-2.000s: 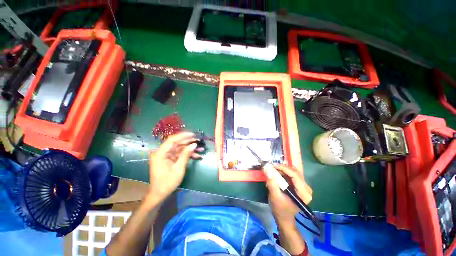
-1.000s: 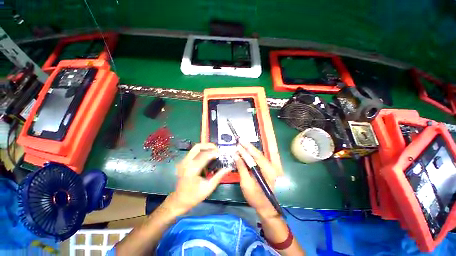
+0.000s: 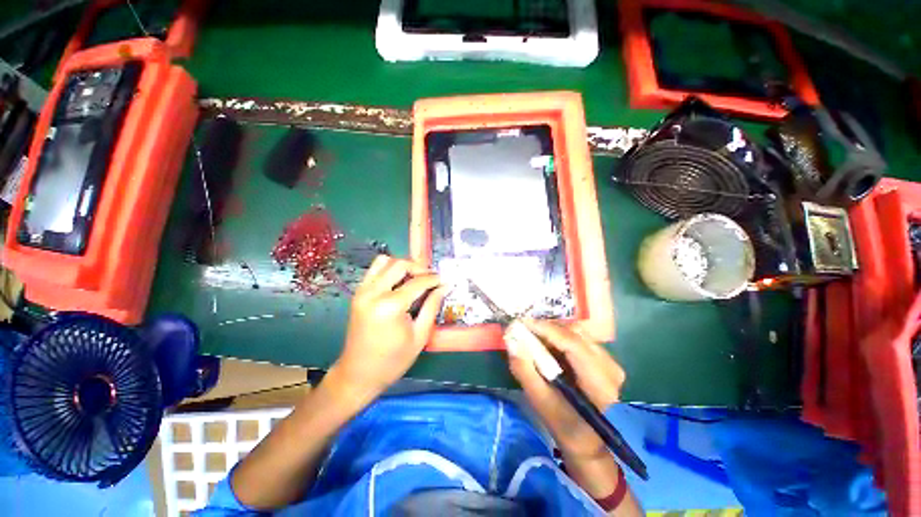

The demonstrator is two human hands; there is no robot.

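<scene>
The tablet assembly lies in an orange-red foam tray in front of me, its silver battery up and its circuit board at the near end. My right hand holds the soldering iron like a pen, its thin tip over the board. My left hand is at the tray's near left edge, thumb and fingertips close together over the board's left end. Whether they pinch something small is too blurred to tell. A pile of tiny red components lies left of the tray.
A pale tip-cleaning cup and a black round grille stand on the right, beside stacked red trays. A white tray lies at the back. Stacked trays and a blue fan are on the left.
The view has shifted. My hands, together over the tablet a second ago, are now farther apart, the left at the tray's left edge. The iron's tip has moved from the battery to the board.
</scene>
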